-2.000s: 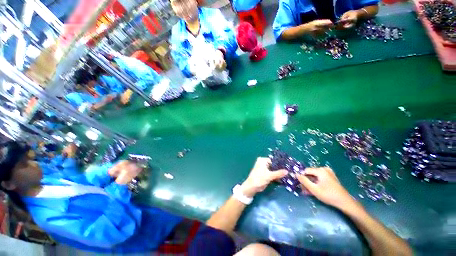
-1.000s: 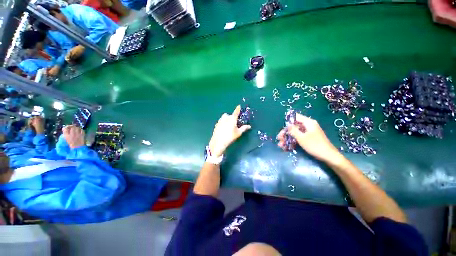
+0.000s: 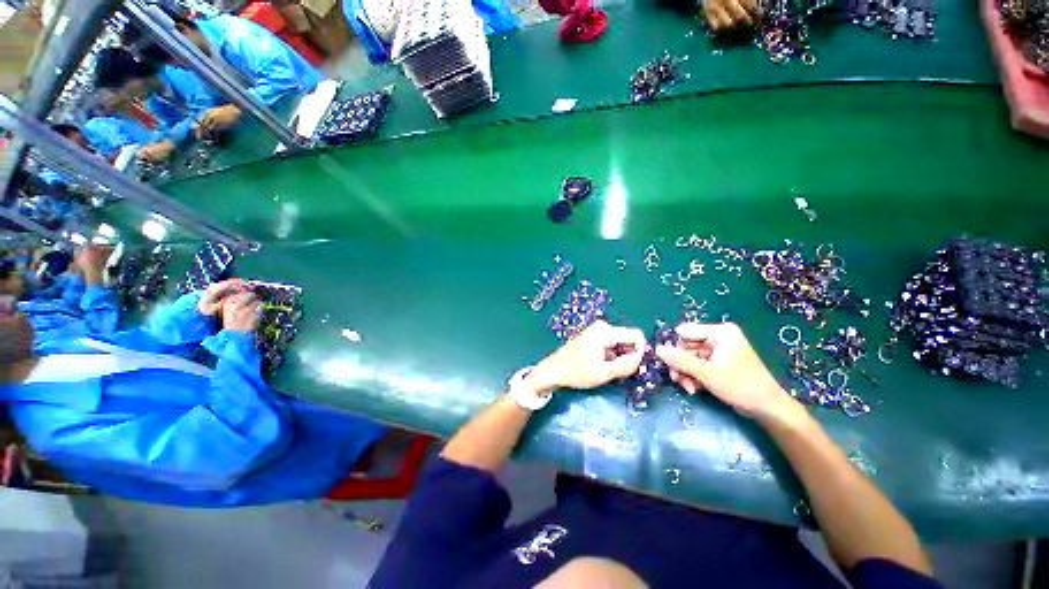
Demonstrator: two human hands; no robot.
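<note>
My left hand and my right hand are close together over the near part of the green table, both closed on small dark shiny metal pieces. Part of the pieces hangs below the fingers; the fingertips hide the rest. A flat group of dark shiny pieces lies just beyond my left hand, with a smaller strip beside it. Thin loose rings lie scattered beyond my hands. A heap of ring hardware lies to their right, with larger rings and parts nearer me.
A stacked block of dark pieces stands far right. Dark objects lie mid-table on the green surface. A pink-red tray is at the top right. A blue-smocked person works at left. Pale stacked trays stand far side.
My hands were apart a second ago and are now together at the metal pieces. A flat group and a strip of pieces now lie uncovered beyond my left hand. The mid-table dark objects have shifted left.
</note>
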